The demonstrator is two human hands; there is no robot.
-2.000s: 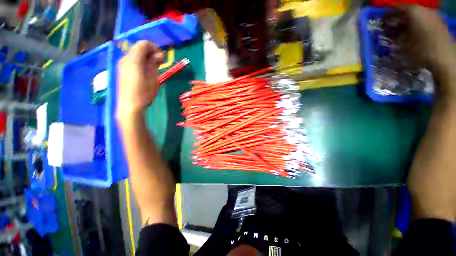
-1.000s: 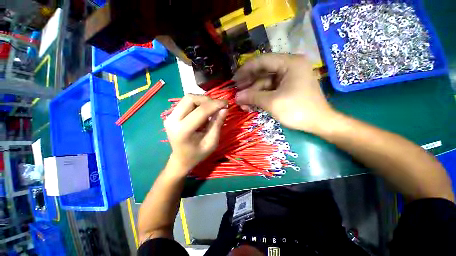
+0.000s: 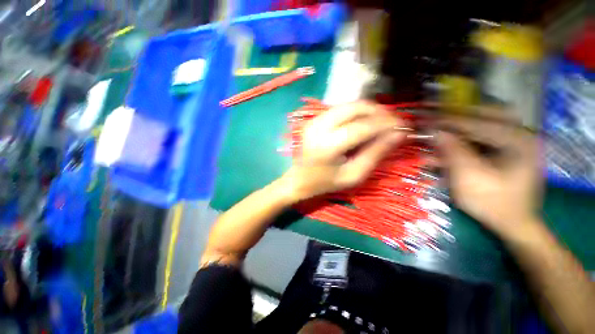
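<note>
A pile of red terminated leads lies on the green bench, silver ends toward the right. My left hand is over the upper part of the pile, fingers bent; blur hides whether it holds a wire. My right hand is right of the pile, below the machine, blurred; its fingertips point left toward my left hand and I cannot tell what is in them. The terminal crimping machine stands dark behind both hands. A small bundle of red wires lies at the left of the bench.
The blue terminal tray with silver pieces is at the right edge. The blue supply bin with a white box stands left of the bench. A small blue bin is behind. The machine base has yellow parts.
The view has swung, so the bench sits further right and is blurred. Since one second ago my hands have moved apart slightly. Two seconds ago they were far apart, the right one over the terminal tray.
</note>
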